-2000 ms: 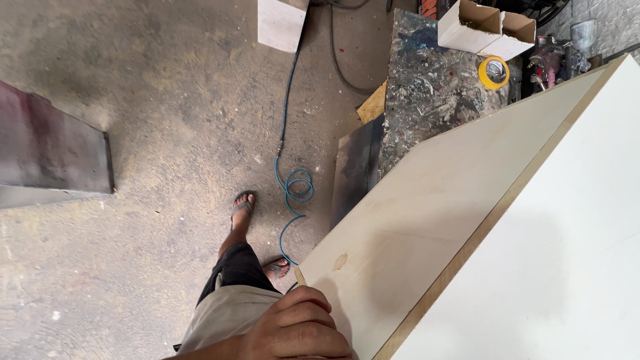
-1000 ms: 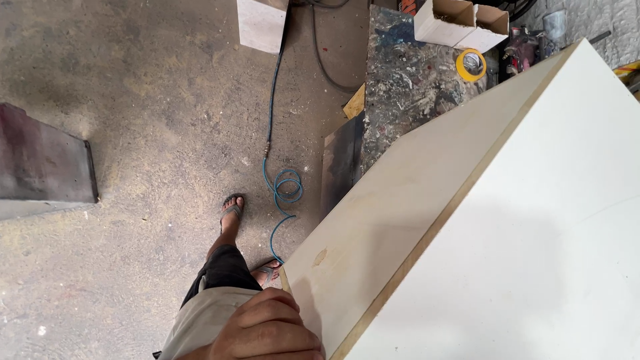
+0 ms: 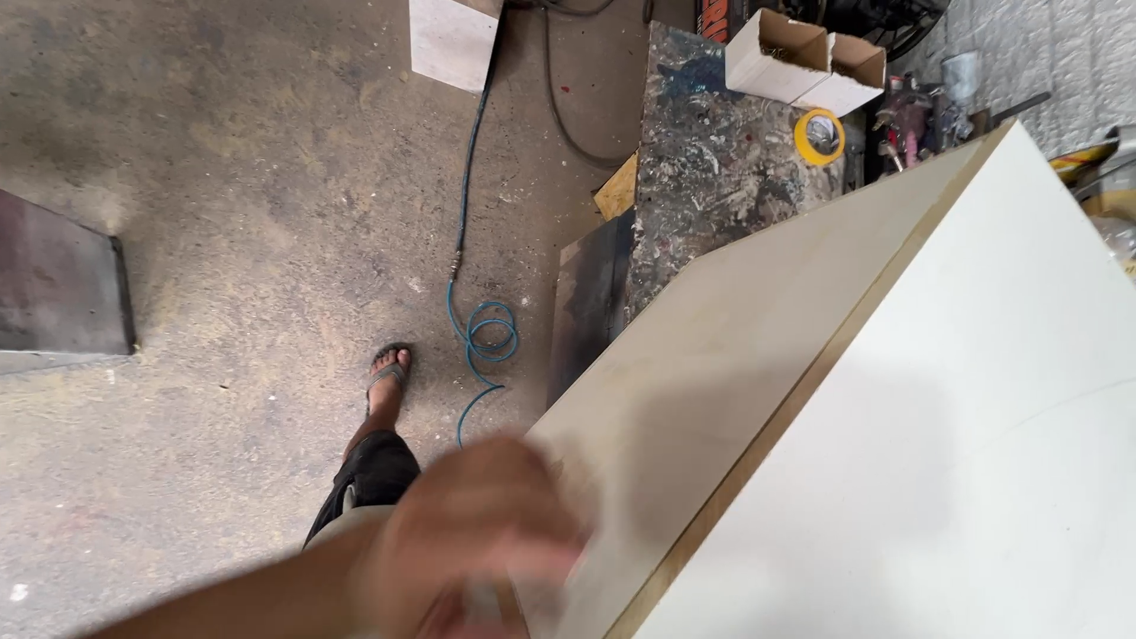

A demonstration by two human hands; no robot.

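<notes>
My left hand (image 3: 497, 524), blurred by motion, is over the lower corner of a pale wood-coloured panel face (image 3: 710, 355). Its forearm comes in from the lower left. Whether the fingers hold anything cannot be told. Beside that face, a narrow brown edge strip (image 3: 799, 390) runs diagonally and borders a large smooth white panel (image 3: 958, 426) on the right. A small strip of light brown edge shows just below my hand. A blurred reddish patch lies at the bottom under the hand, and I cannot tell what it is. My right hand cannot be made out.
A paint-spattered bench top (image 3: 710, 169) carries a roll of yellow tape (image 3: 818, 138) and open cardboard boxes (image 3: 781, 58). A blue hose (image 3: 493, 328) coils on the concrete floor (image 3: 248, 222) near my sandalled foot (image 3: 389, 368). A dark grey box-like piece (image 3: 62, 284) stands at left.
My left hand was curled at the panel's lower corner in both earlier frames; it is now blurred, in motion. One of the two feet seen earlier is now out of sight.
</notes>
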